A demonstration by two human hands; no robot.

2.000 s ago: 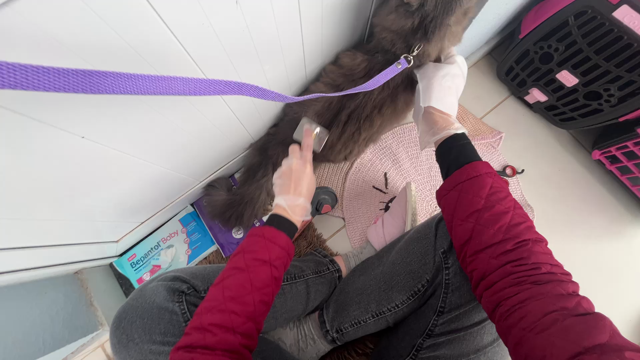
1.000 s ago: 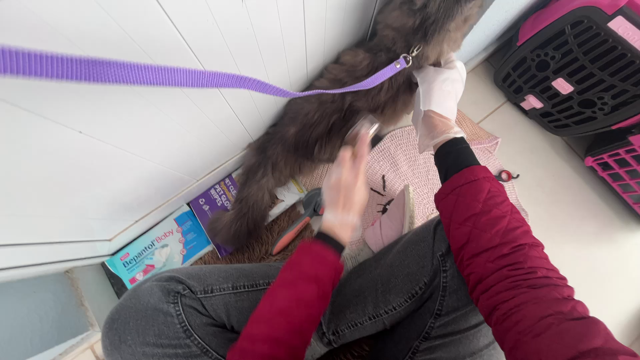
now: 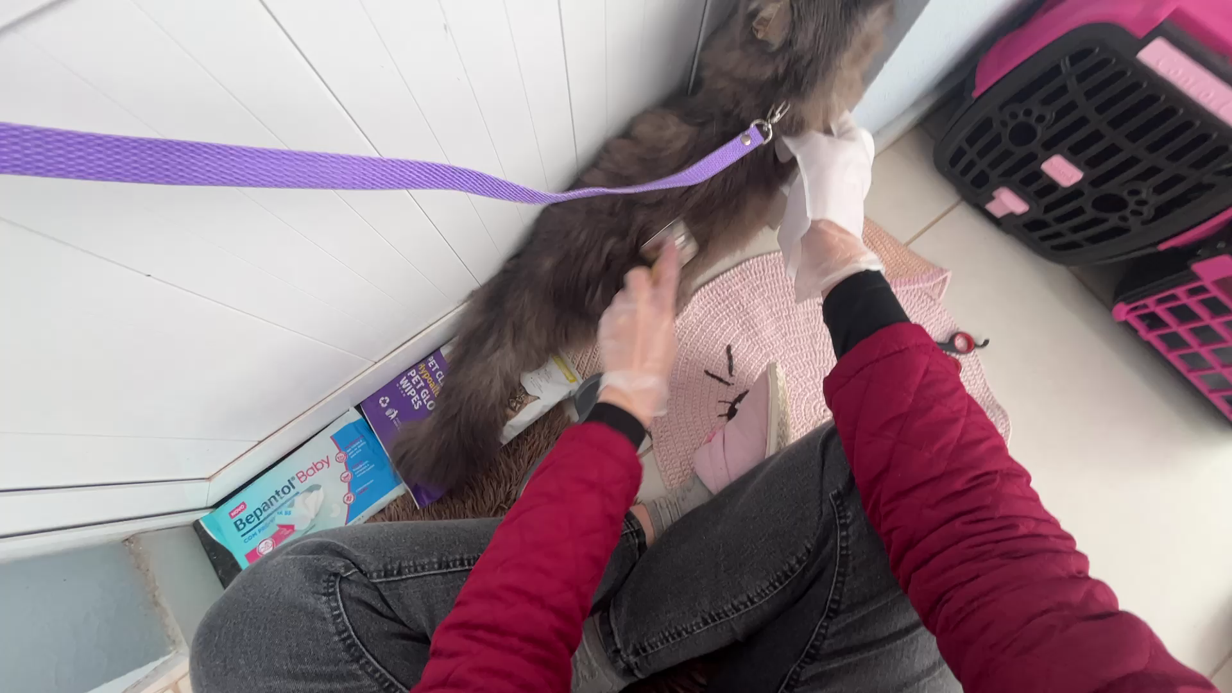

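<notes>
A long-haired grey-brown cat (image 3: 577, 260) stands along the white panelled wall, its head near the top edge. A purple leash (image 3: 366, 171) runs from the left edge to a metal clip at its neck. My left hand (image 3: 637, 332), in a clear glove, holds a small pet brush (image 3: 671, 243) against the cat's side; both are motion-blurred. My right hand (image 3: 830, 207), in a clear glove with white material over the fingers, rests at the cat's chest below the clip. Its fingertips are hidden, so whether it grips is unclear.
A pink-black pet carrier (image 3: 1088, 144) stands right, another pink crate (image 3: 1189, 318) below it. A pink crocheted mat (image 3: 760, 308), pink slipper (image 3: 746, 438) and red-handled small tool (image 3: 961, 343) lie near my legs. Wipe packs (image 3: 298, 491) lie along the wall.
My left hand with the brush has moved right along the cat's flank since two seconds ago. My right hand stays at the cat's chest.
</notes>
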